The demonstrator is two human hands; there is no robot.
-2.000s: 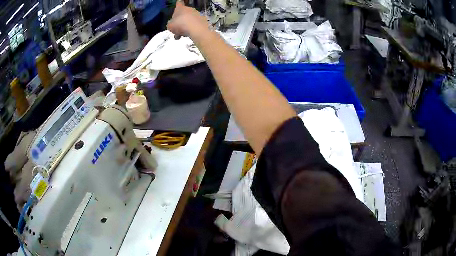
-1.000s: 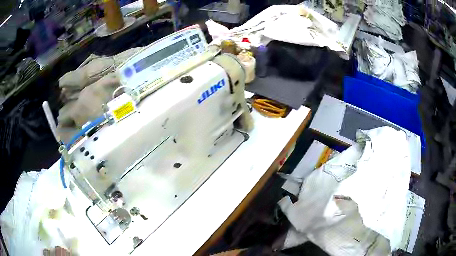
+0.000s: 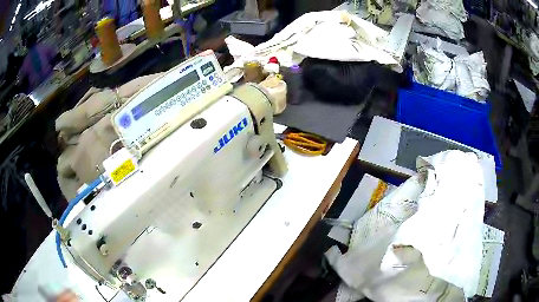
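The off-white lockstitch sewing machine (image 3: 177, 194) with blue JUKI lettering stands on its white table (image 3: 295, 200). Its tension dial (image 3: 135, 289) is low at the head end, and the needle area is cut off by the bottom edge. A small blurred bit of a hand, seemingly my left hand (image 3: 64, 295), shows at the bottom left edge; what it does is hidden. My right hand is out of the picture. White garment pieces (image 3: 449, 218) lie in a crumpled heap at the right.
The control panel (image 3: 168, 97) sits on the machine, with a blue hose (image 3: 77, 200) at its head end. Orange-yellow scissors handles (image 3: 306, 143) lie beyond it. A blue bin (image 3: 443, 118) holds white pieces. Thread cones (image 3: 108, 42) and beige cloth (image 3: 88, 118) are at the left.
The raised arm from the earliest view is gone. The view has turned left, then shifted slightly. The white cloth at the lower left a second ago no longer shows there.
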